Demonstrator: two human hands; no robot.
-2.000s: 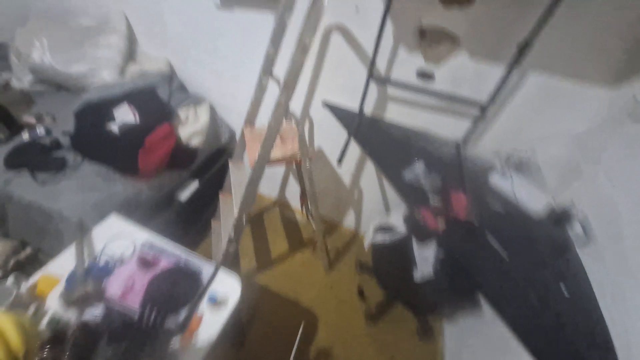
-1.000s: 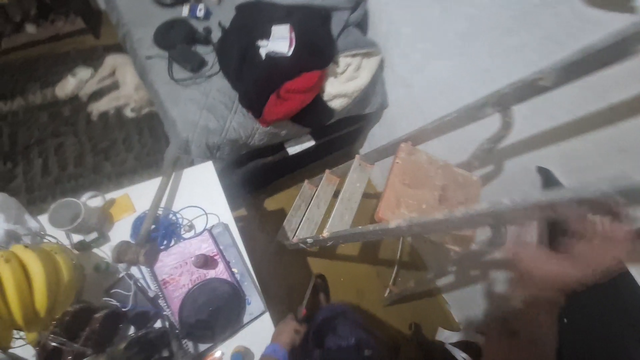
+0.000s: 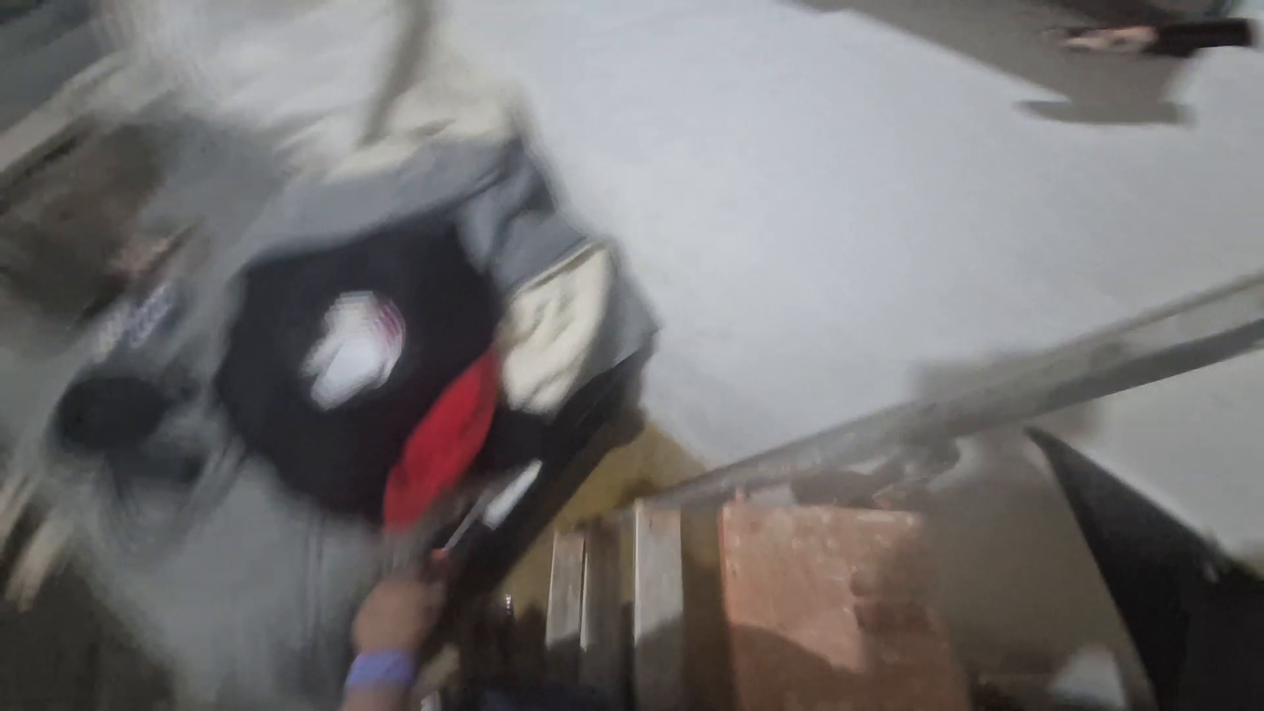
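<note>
My left hand [image 3: 395,617], with a purple band at the wrist, shows blurred at the lower edge of the head view. It is closed around a thin tool, perhaps a screwdriver, whose shaft points up and right. Just above it lies a black and red garment [image 3: 444,444] with a white patch or item on it. To the hand's right stands a stepladder [image 3: 657,592] with narrow treads and a reddish top platform [image 3: 829,592]. My right hand is not in view.
A grey-covered bed [image 3: 257,573] fills the left, with a dark round item [image 3: 109,410] and cream cloth [image 3: 558,336] on it. The ladder's rail [image 3: 938,405] slants up to the right before a pale wall [image 3: 770,197]. A black panel [image 3: 1116,563] is at the lower right.
The view has swung strongly. My left hand, low near the white table a second ago, is now beside the bed. The other hand seen at the ladder's rail is out of view.
</note>
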